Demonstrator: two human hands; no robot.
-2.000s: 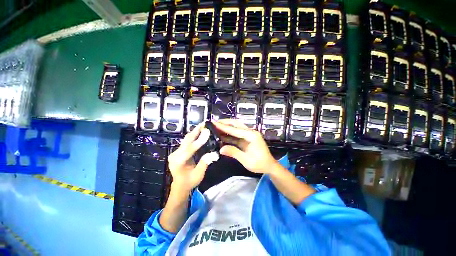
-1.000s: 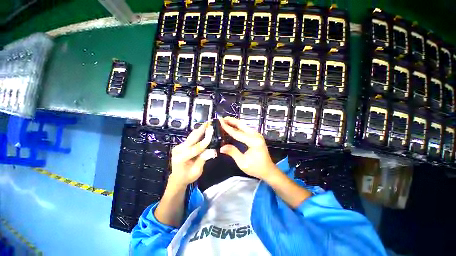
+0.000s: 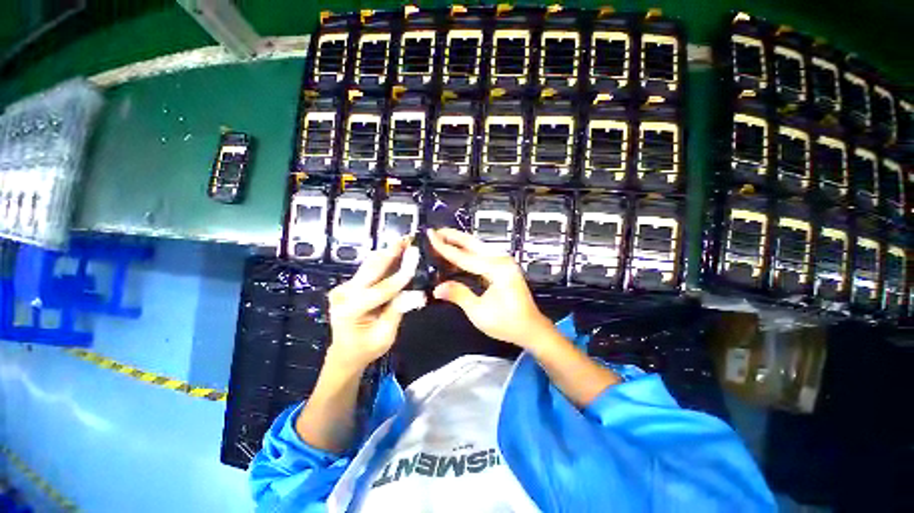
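A dark handheld unit (image 3: pixel 425 269) is held upright on edge between my two hands, close to my body at the bench edge. My left hand (image 3: pixel 373 306) grips its left side, with whitish covers on the fingertips. My right hand (image 3: pixel 488 291) holds its right side with thumb and fingers. The fingers hide most of the unit. Behind the hands, the black unit tray (image 3: pixel 448 212) holds three rows of units with pale frames. One pocket in its nearest row, just beyond the hands, holds no unit.
A single unit (image 3: pixel 230 167) lies on the green bench (image 3: pixel 150 190) at left. Clear plastic trays (image 3: pixel 40 165) are at far left. A second unit tray (image 3: pixel 713 225) is at right, above a cardboard box (image 3: pixel 772 363). A black parts tray (image 3: pixel 281 351) lies at lower left.
Both hands still hold the unit, with small shifts of the fingers. It now shows as a narrower dark shape than two seconds ago. The view has shifted slightly.
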